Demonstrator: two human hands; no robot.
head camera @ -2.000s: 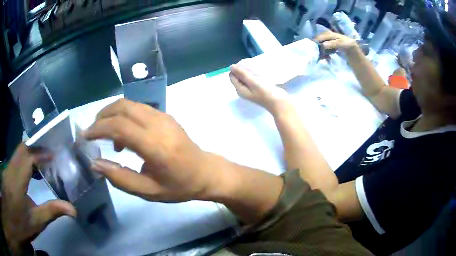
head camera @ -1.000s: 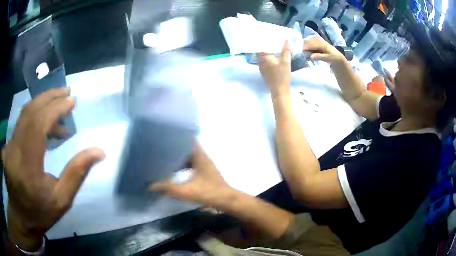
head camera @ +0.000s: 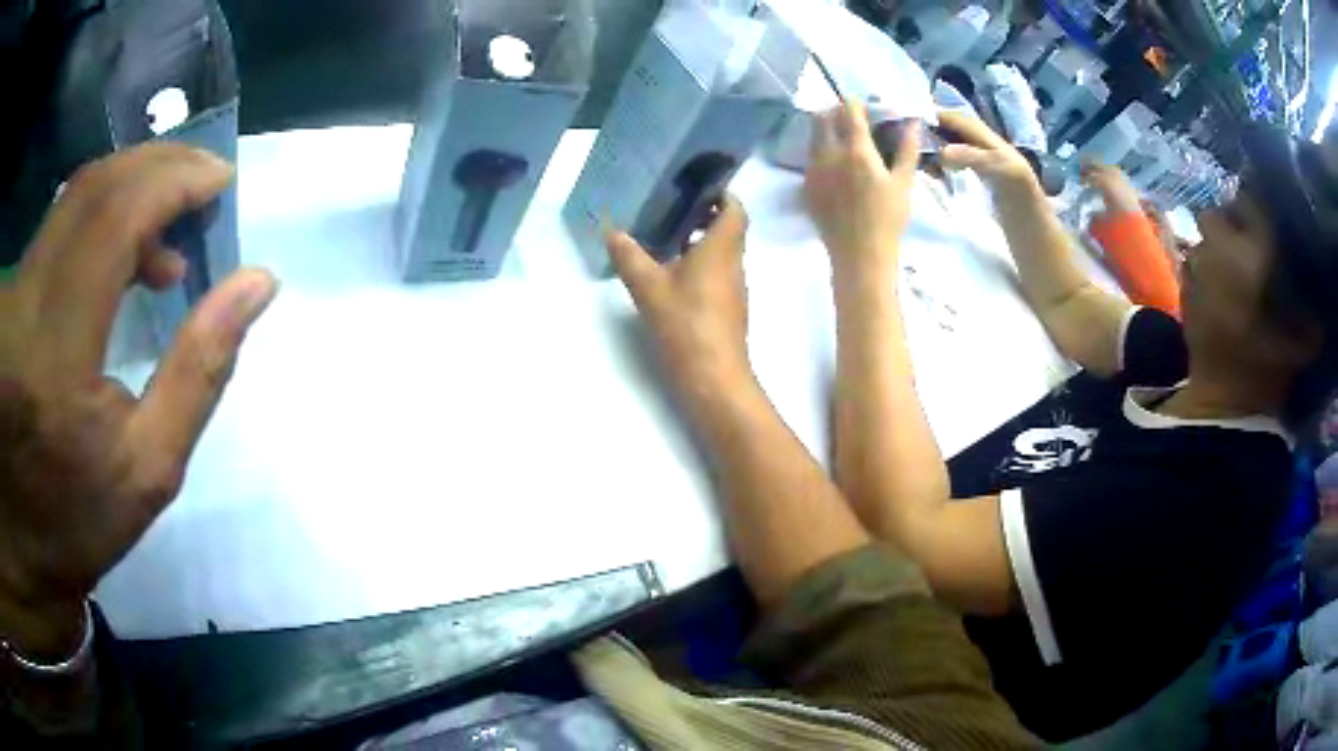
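Three pale grey-blue retail boxes stand upright on the white sheet. My right hand point(head camera: 690, 294) grips the lower part of the right box point(head camera: 656, 140), thumb and fingers around it; crumpled translucent film shows at its top. The middle box point(head camera: 467, 198) has a dark T-shaped device printed on its front and a white round piece point(head camera: 511, 57) in its open mouth. The left box point(head camera: 210, 264) is partly behind my left hand and also shows a white round piece point(head camera: 169, 109). My left hand point(head camera: 125, 338) is raised with thumb and fingers apart, holding nothing that I can see.
A neighbour point(head camera: 1159, 455) in a dark shirt works at the right with both hands on a dark item and white film. Bagged goods point(head camera: 1093, 132) crowd the back right. The white sheet point(head camera: 426, 440) ends at a worn metal bench edge point(head camera: 440, 653). A dark conveyor lies behind.
My right hand has carried its box right and set it beside the middle one. My left hand stays raised and open. The view has shifted, and the neighbour's white film has moved.
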